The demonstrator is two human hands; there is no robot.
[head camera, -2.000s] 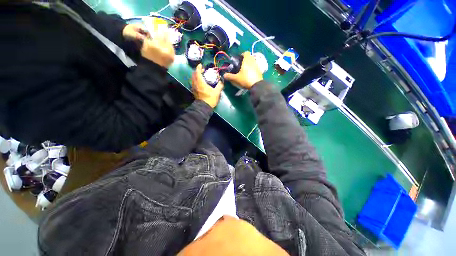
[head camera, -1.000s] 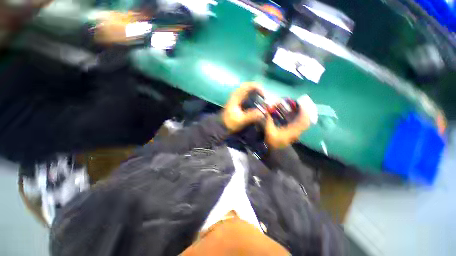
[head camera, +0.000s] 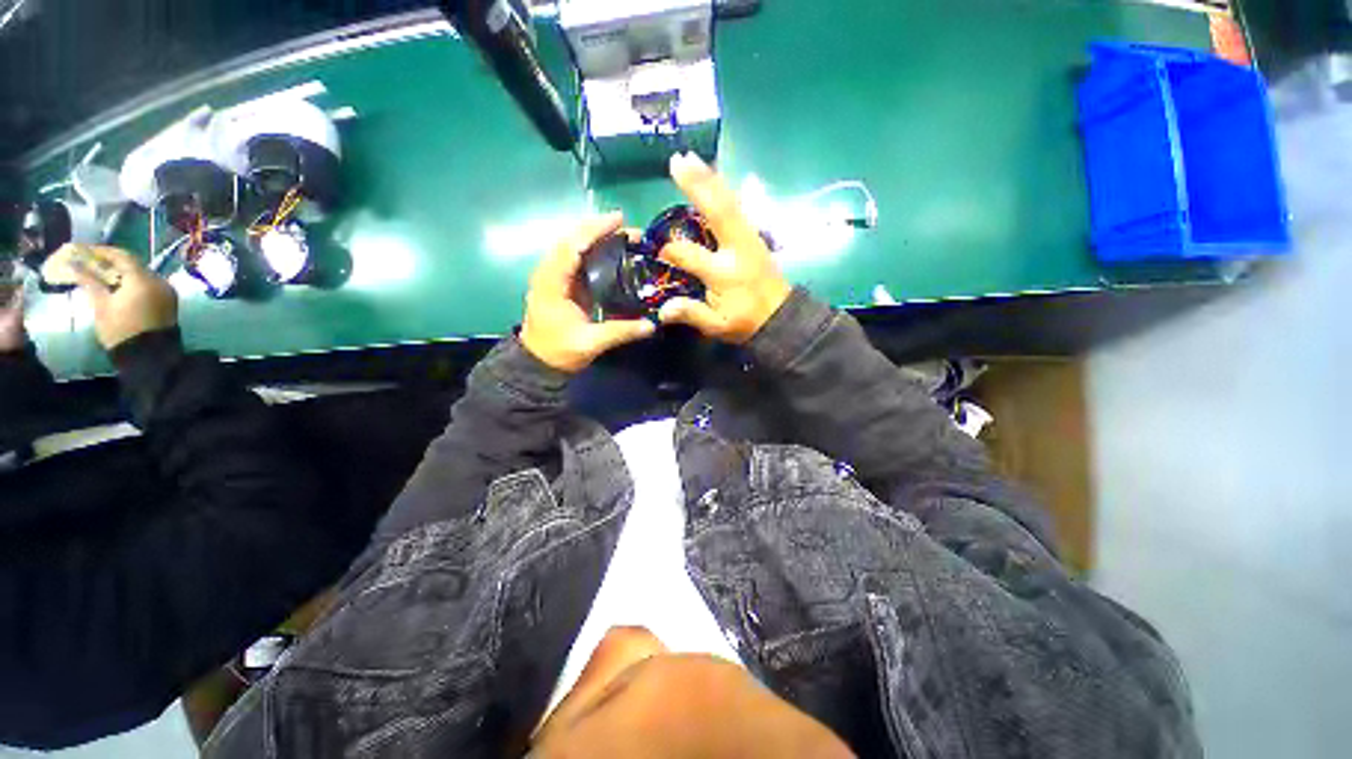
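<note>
My left hand (head camera: 565, 307) holds a black round camera part (head camera: 611, 276), cupped with its dark outer side towards the palm. My right hand (head camera: 737, 269) holds the other part of the camera, a black round head (head camera: 681, 234) with red and orange wires showing. The two parts are close together above the front of the green bench, with wires between them. A white pigtail cable (head camera: 848, 190) trails to the right of my right hand. My right fingers cover much of the head.
A silver-grey screw feeder (head camera: 651, 100) stands behind my hands, with a long black screwdriver (head camera: 519, 67) hanging beside it. A blue bin (head camera: 1182, 154) is at the right. Opened camera units (head camera: 279, 166) lie at the left, near another person's hand (head camera: 131, 298). Brown cardboard (head camera: 1035, 442) is below the bench.
The view has turned and steadied. My hands and the camera parts have moved away from the neighbour's units to in front of the feeder. The black part now faces the other one more closely.
</note>
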